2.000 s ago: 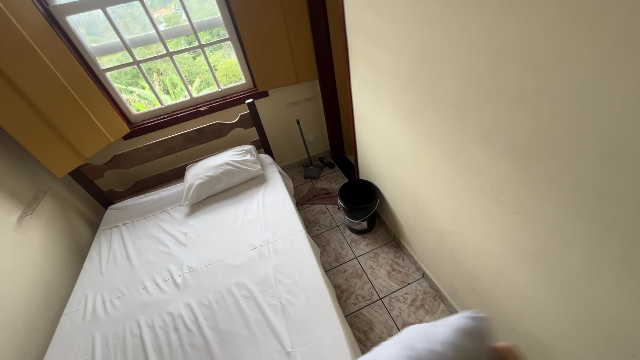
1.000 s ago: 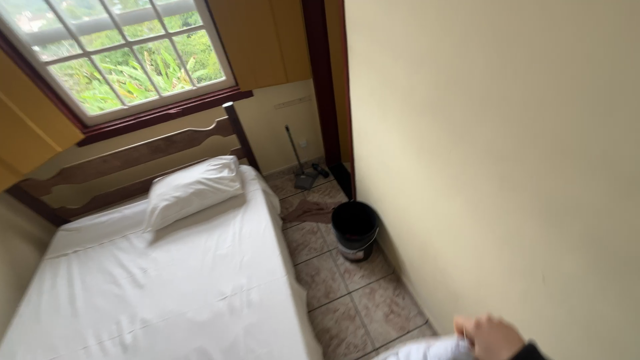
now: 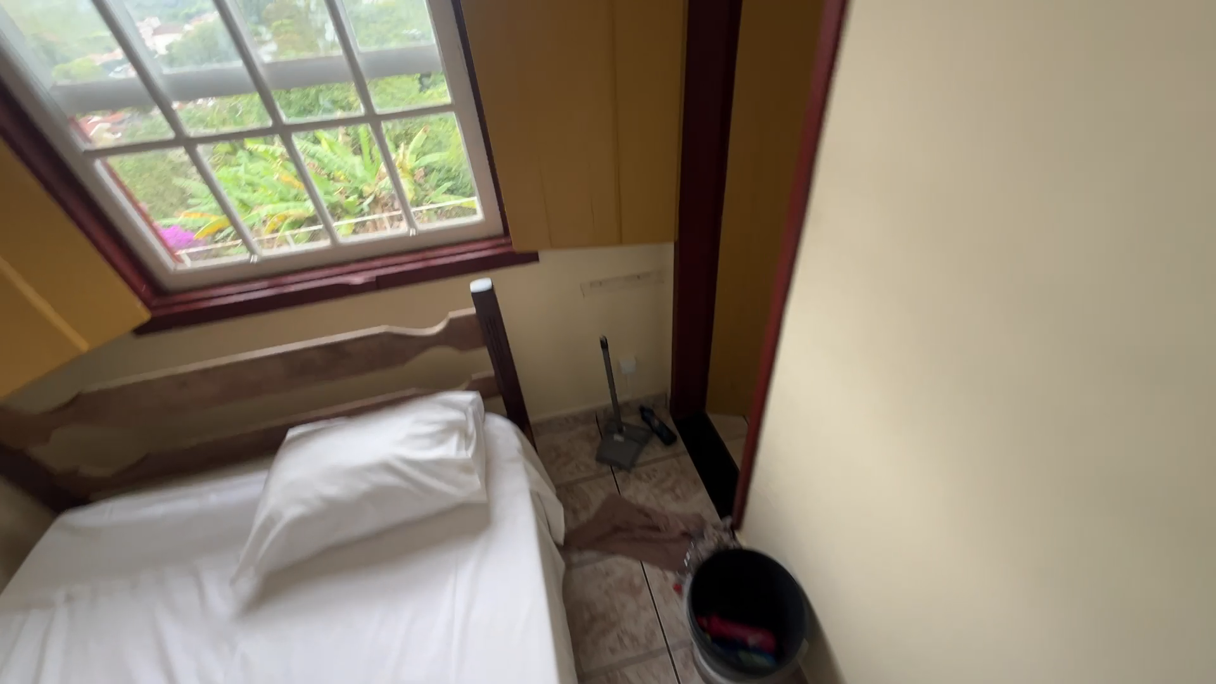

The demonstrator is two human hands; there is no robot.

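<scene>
Neither of my hands shows in the head view now, so what they hold or touch is hidden. A white pillow (image 3: 380,475) lies tilted at the head of a bed with a white sheet (image 3: 408,608). Behind it stands a dark wooden headboard (image 3: 285,375). On the tiled floor, right of the bed, is a black bucket (image 3: 746,613) with pink, blue and green things inside. A brown cloth (image 3: 632,534) lies crumpled between the bucket and the bed. Farther back are a long-handled dustpan (image 3: 622,445) and a dark bottle-like object (image 3: 657,426).
A pale wall (image 3: 1007,342) fills the right side. A dark red door frame (image 3: 708,209) stands beside a doorway. Above the headboard is a white-framed window (image 3: 285,133) with yellow shutters (image 3: 589,123) on both sides.
A hand with something white at the lower right edge one second ago is out of view now. The view has moved closer to the window and bucket.
</scene>
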